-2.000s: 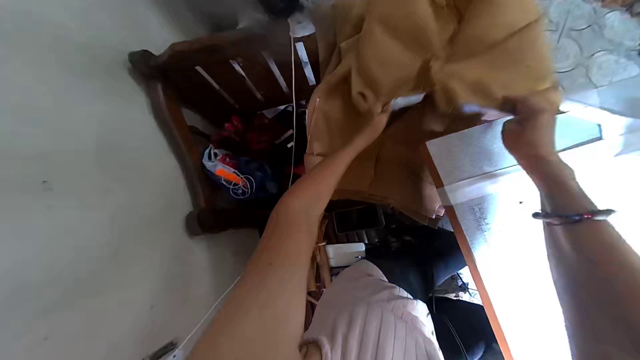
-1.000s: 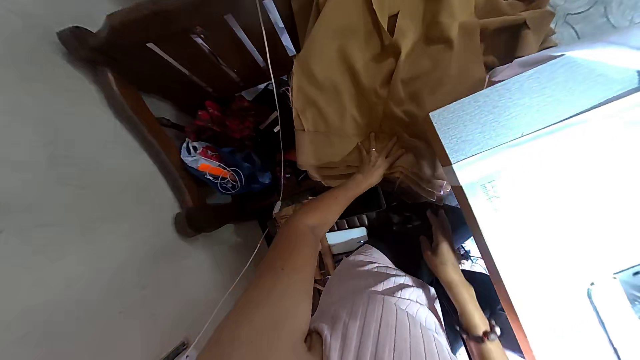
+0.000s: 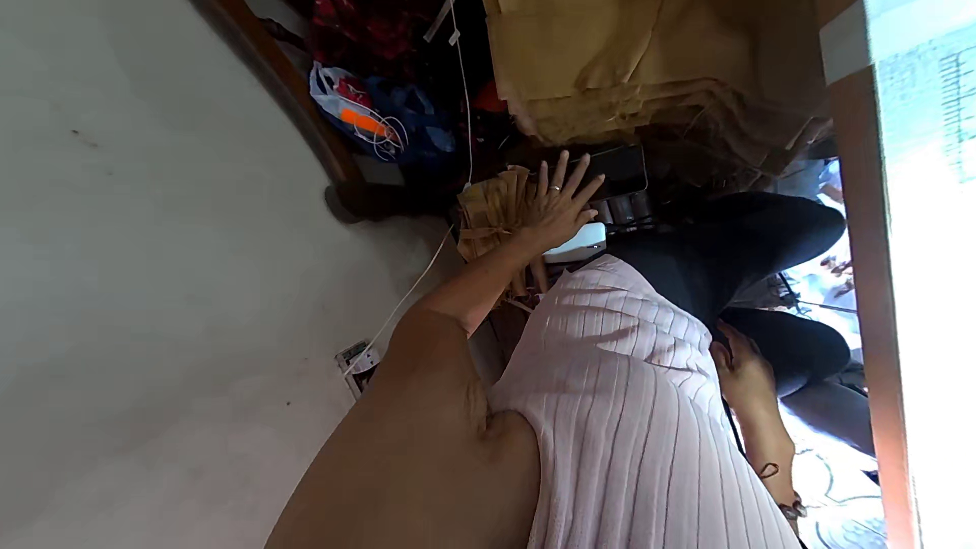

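Note:
With fingers spread, my left hand (image 3: pixel 560 206) rests over the edge of a bundle of tan fabric pieces (image 3: pixel 488 210), a ring on one finger. Just beyond its fingertips lies a dark phone-like object (image 3: pixel 621 169), and a white device (image 3: pixel 579 244) is beside its wrist. My right hand (image 3: pixel 740 362) is down at my lap, against the dark trousers (image 3: pixel 709 252); nothing shows in it, and its fingers are partly hidden. A larger stack of tan cloth (image 3: pixel 625 69) hangs or lies above my left hand.
A table edge (image 3: pixel 877 267) runs along the right. At upper left are a wooden bench frame (image 3: pixel 282 91) and a plastic bag (image 3: pixel 332 84) with a coiled white cable. A thin white cord leads down to a wall socket (image 3: pixel 358 366).
Both hands have let go of the large tan cloth, which they lifted and then lowered. The left hand has moved from it to the small bundle; the right has come down to my lap. The view has shifted.

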